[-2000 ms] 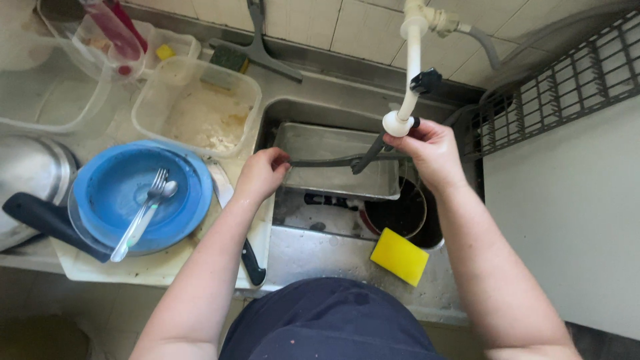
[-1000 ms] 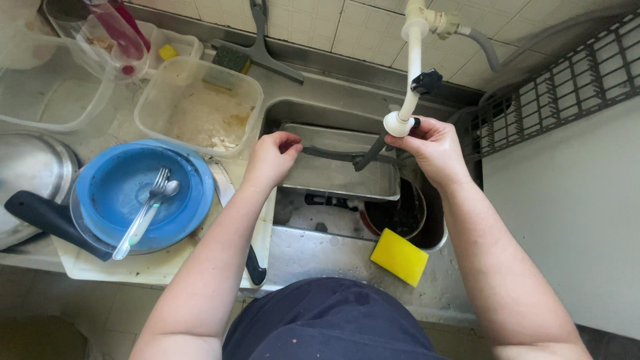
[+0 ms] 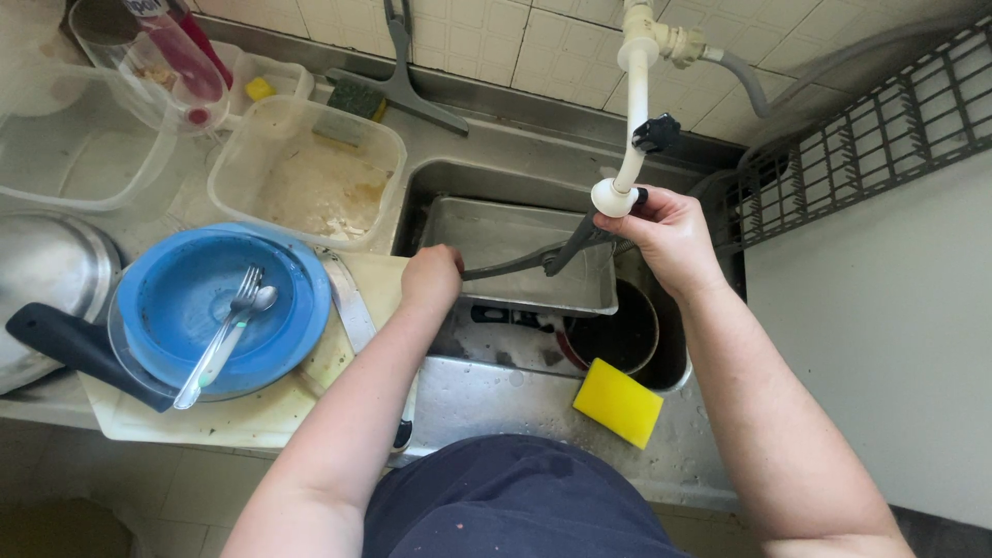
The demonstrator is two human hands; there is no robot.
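Observation:
Above the sink, my left hand (image 3: 432, 279) is closed on one end of a dark grey plastic utensil (image 3: 511, 266), perhaps tongs; its exact kind is unclear. My right hand (image 3: 659, 232) holds the other end just beneath the white nozzle of the faucet (image 3: 614, 198). Below them a rectangular metal pan (image 3: 504, 225) lies in the sink, partly over a dark-handled pot (image 3: 620, 329). A yellow sponge (image 3: 618, 403) rests on the sink's front edge. No water stream can be made out.
At left, a blue bowl (image 3: 170, 294) with a fork and spoon sits on a cutting board (image 3: 194, 426), beside a knife (image 3: 353, 302). Behind stand plastic containers (image 3: 310, 170), a squeegee (image 3: 411, 93) and a green scrub sponge (image 3: 353, 108). A dark wire rack (image 3: 852, 132) is at right.
My left hand moved slightly off to the left and came back to the utensil's end, its fingers now curled around it. My right hand has stayed beside the faucet nozzle.

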